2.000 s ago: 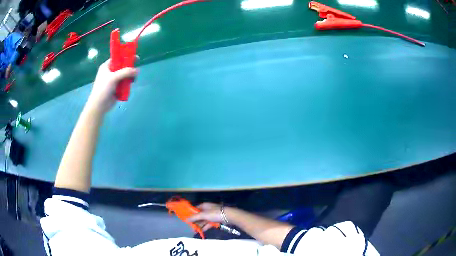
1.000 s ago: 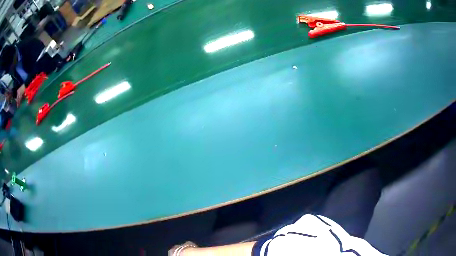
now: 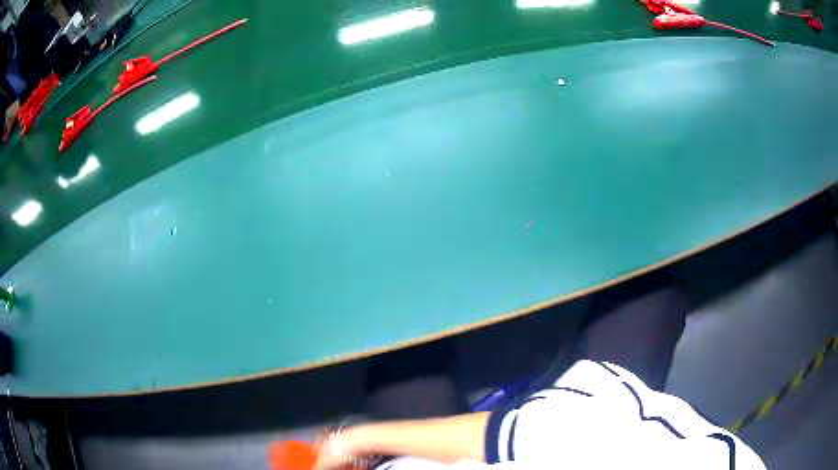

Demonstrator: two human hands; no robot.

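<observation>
My right hand [image 3: 328, 455] is at the bottom edge, blurred and partly cut off, below the worktop's front edge. It is closed on the bright orange air blow gun [image 3: 292, 454], of which only a blurred orange part shows; its nozzle cannot be made out. My left hand is out of the picture, so what it holds cannot be seen.
The blue-green worktop [image 3: 368, 229] has a thin tan edge. Beyond it, the dark green conveyor [image 3: 294, 69] carries red clamps at the left [image 3: 77, 125] and a red clamp at upper right [image 3: 680, 20]. A small green object [image 3: 8, 296] stands at far left. Yellow-black floor tape [image 3: 786, 393] lies lower right.
My left hand and its red clamp, seen two seconds ago, are out of view. The orange gun, out of view one second ago, shows again at the bottom. The camera view has shifted.
</observation>
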